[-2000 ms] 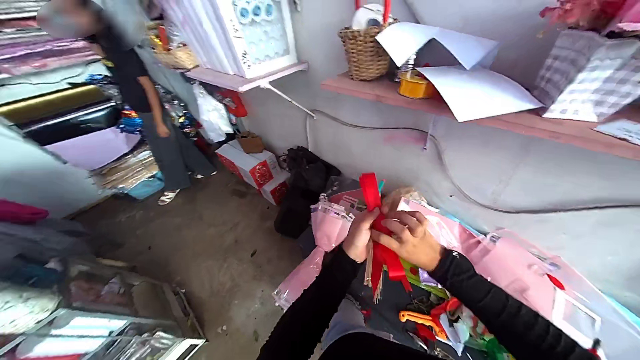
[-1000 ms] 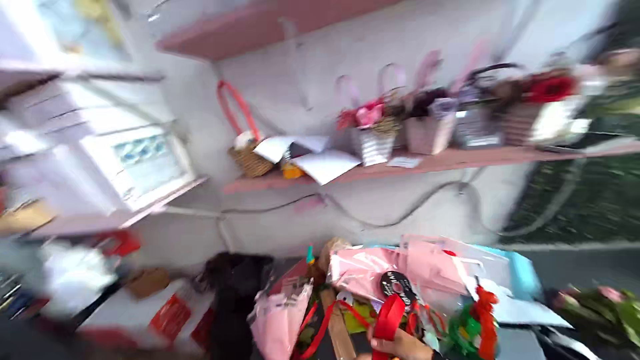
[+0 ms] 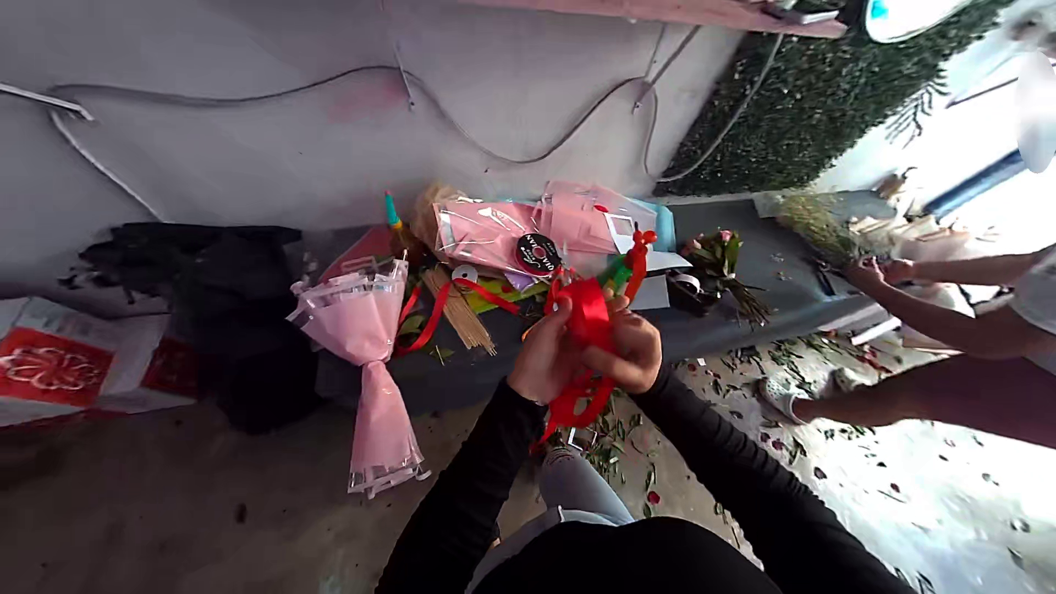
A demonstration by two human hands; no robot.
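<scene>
Both my hands are raised in front of the long dark worktable. My left hand point(image 3: 544, 355) grips the left side of a looped red ribbon point(image 3: 587, 313). On its right side, my right hand point(image 3: 631, 351) pinches the same ribbon, whose loose loops hang below. A pink wrapped bouquet sleeve point(image 3: 371, 363), gathered at its waist, lies over the table's front edge, left of my hands. Thin wooden sticks point(image 3: 462, 309) and another strip of red ribbon point(image 3: 425, 330) lie between it and my hands. Behind them rest pink wrapping sheets point(image 3: 487, 235) and a black ribbon spool point(image 3: 538, 253).
A co-worker's hands point(image 3: 883, 271) are busy with stems at the table's right end. A small bunch of flowers point(image 3: 716, 260) lies nearer. Cut leaves and petals point(image 3: 775, 429) litter the floor. Black bags point(image 3: 239, 305) and a white-and-red box point(image 3: 74, 363) stand at left.
The view has swung far to the right, away from the shelf and the person at left; a co-worker at the right has come into view. The red ribbon remains at my hands.
</scene>
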